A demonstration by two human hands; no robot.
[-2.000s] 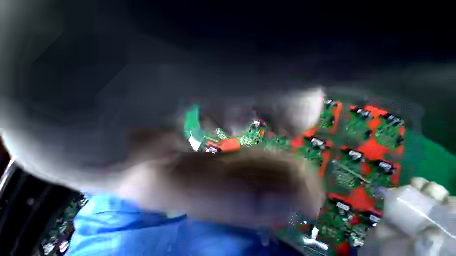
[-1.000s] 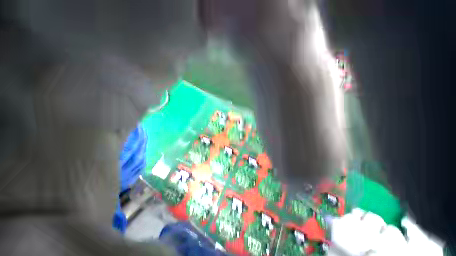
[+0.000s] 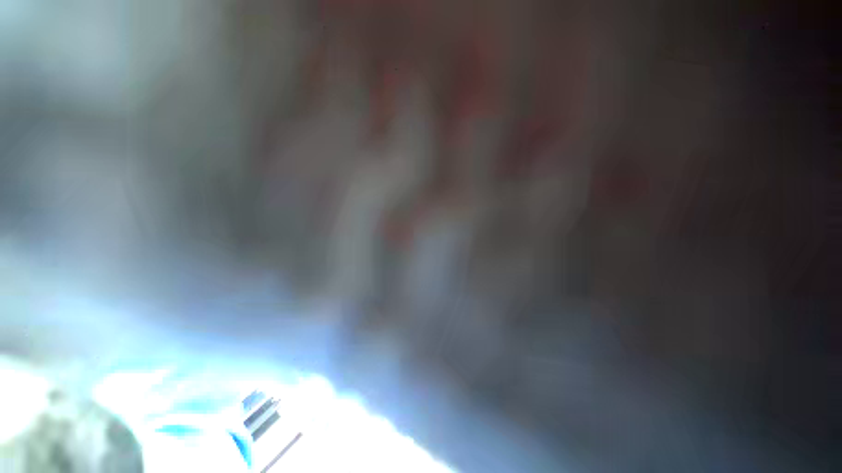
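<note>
The head view is almost wholly blurred. Neither my left hand nor my right hand can be made out. No circuit board, tray or glue tube can be told apart. A dim grey-brown blur with faint reddish patches (image 3: 471, 83) fills the upper and middle part of the view. I cannot tell what it is.
A very bright, overexposed white and pale blue area (image 3: 351, 430) lies along the bottom left, with a few short dark stripes (image 3: 262, 416) in it. A mottled grey-green rounded shape (image 3: 74, 434) is in the bottom left corner. The right side is dark.
The view has swung or been covered. The tray of green boards, the red lining, the green mat and the white-gloved hand at right no longer show.
</note>
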